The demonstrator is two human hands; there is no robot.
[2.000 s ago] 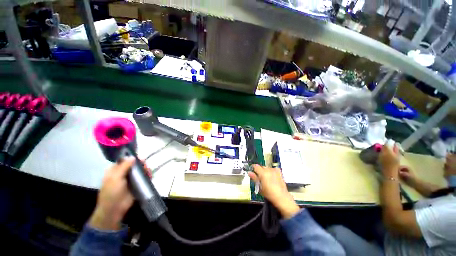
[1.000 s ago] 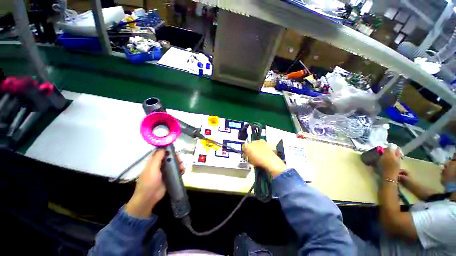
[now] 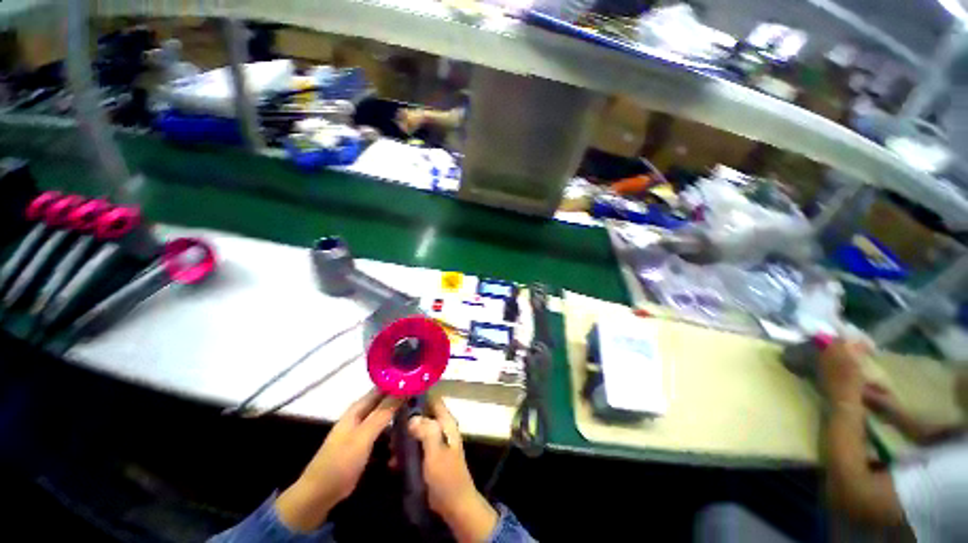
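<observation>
A grey hair dryer with a bright pink ring [image 3: 408, 356] is held upright in front of me, its ring towards me. My left hand [image 3: 345, 451] and my right hand [image 3: 444, 458] both hold its handle just below the head. The white power meter test box [image 3: 483, 390] lies behind it, its left part hidden by the dryer head. The looped dark power cord [image 3: 536, 387] lies at the box's right side. A grey hair dryer without a visible pink ring [image 3: 335, 267] lies behind the box's left part.
Several pink-ended dryers stand in a dark rack [image 3: 83, 217] at left, with another pink-ringed dryer [image 3: 189, 261] beside them. A white-topped instrument [image 3: 626, 371] sits on the tan board [image 3: 732, 392]. A coworker's arm [image 3: 846, 445] is at right, hands on a dryer. Thin grey leads [image 3: 308, 361] cross the white surface.
The pink-ringed dryer has moved right, before the box. My right hand has left the box's socket side and come onto the handle beside my left hand. The view has shifted, showing another dryer by the rack.
</observation>
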